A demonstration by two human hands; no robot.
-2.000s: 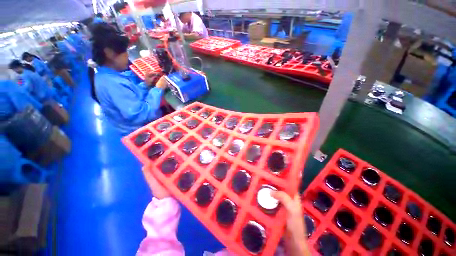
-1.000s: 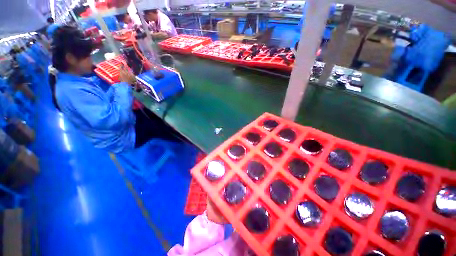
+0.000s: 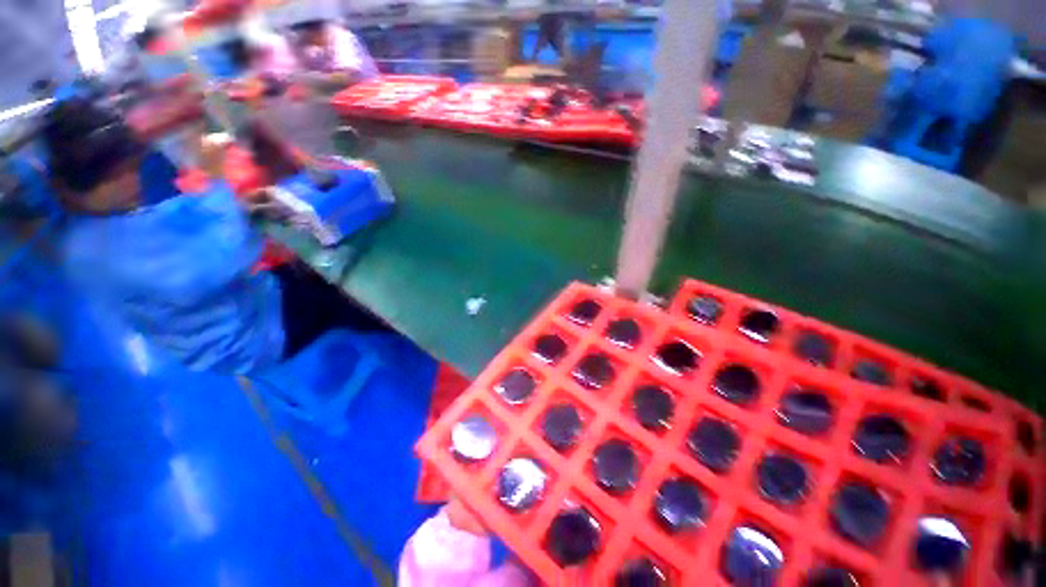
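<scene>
A red compartment tray fills the lower right of the head view, tilted, with a round dark disc in each visible pocket. Some discs, such as the watch head at its left corner, look silvery. My left hand is at the tray's lower left edge, mostly hidden under it, with a pink sleeve below; it supports the tray. My right hand is not in view. A second red tray with dark discs lies behind and partly under the first.
A grey-white post stands behind the trays on the green line surface. A blurred person in blue works at left beside a blue box device. Red trays lie at the far side.
The view has turned right, and the held tray has moved from the middle to the lower right, now over the second tray. My right hand, seen at the tray earlier, has gone from view.
</scene>
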